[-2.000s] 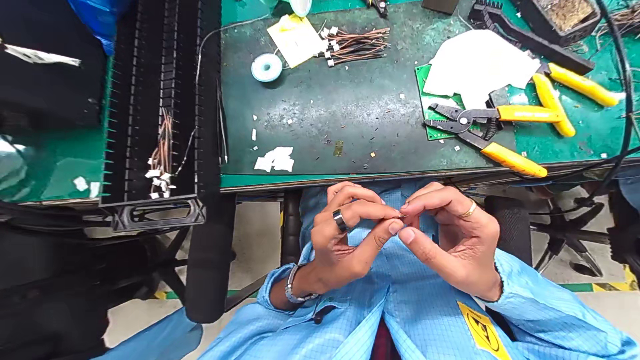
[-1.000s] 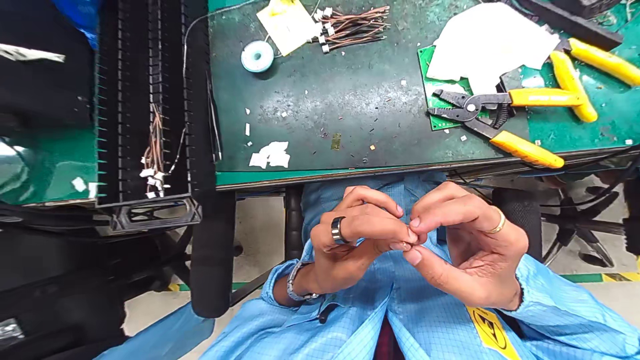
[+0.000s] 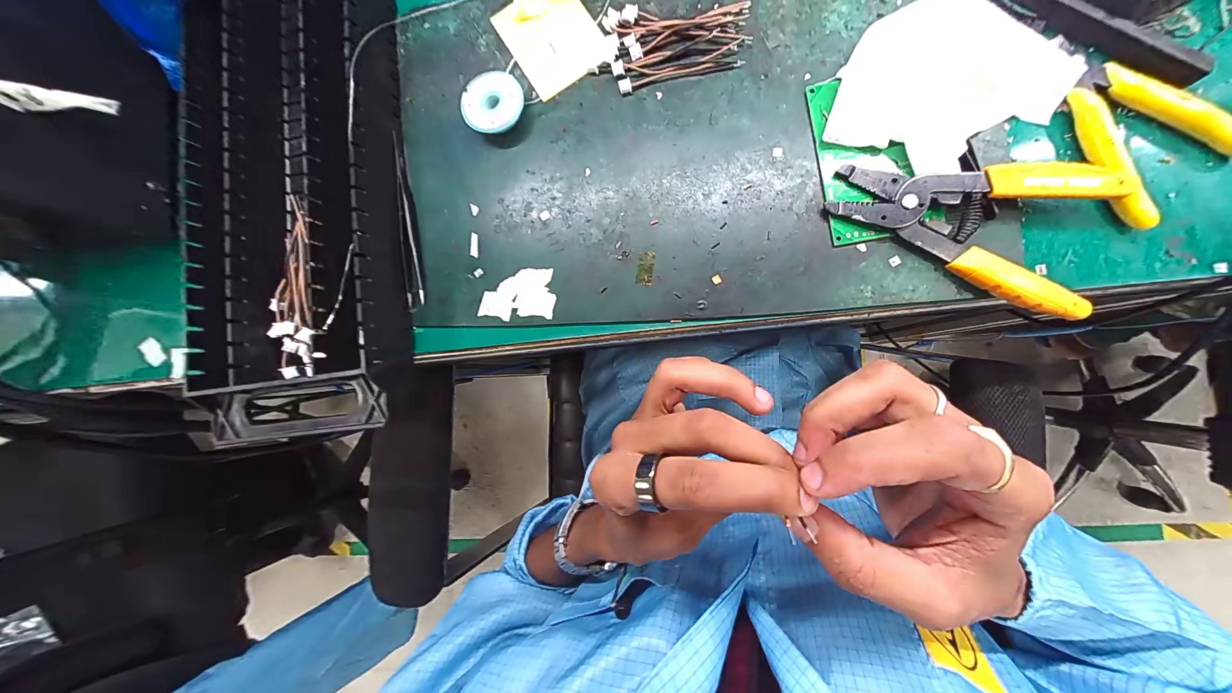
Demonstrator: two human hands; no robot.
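Note:
Fingertip to fingertip, my left hand [image 3: 698, 462] and my right hand [image 3: 914, 491] pinch a small piece with thin wire ends [image 3: 801, 528] above my lap. Most of that piece is hidden by my fingers. On the bench mat beyond lie a bundle of brown wires with white connectors [image 3: 679, 43], a yellow paper [image 3: 549, 48] and a small pale blue spool [image 3: 492, 102]. Wire strippers with yellow handles [image 3: 910, 200] rest over a green circuit board [image 3: 847, 159], partly under a white sheet [image 3: 948, 77].
A black slotted rack [image 3: 260, 241] at the left holds more brown wires with white connectors [image 3: 296, 289]. White scraps [image 3: 521, 295] lie near the bench's front edge [image 3: 616, 337]. A second yellow-handled tool [image 3: 1116, 154] is at the right. Chair bases stand below.
The fingers of both hands have shifted around the small piece, and thin wire ends now show below the fingertips. The things on the bench have stayed in place.

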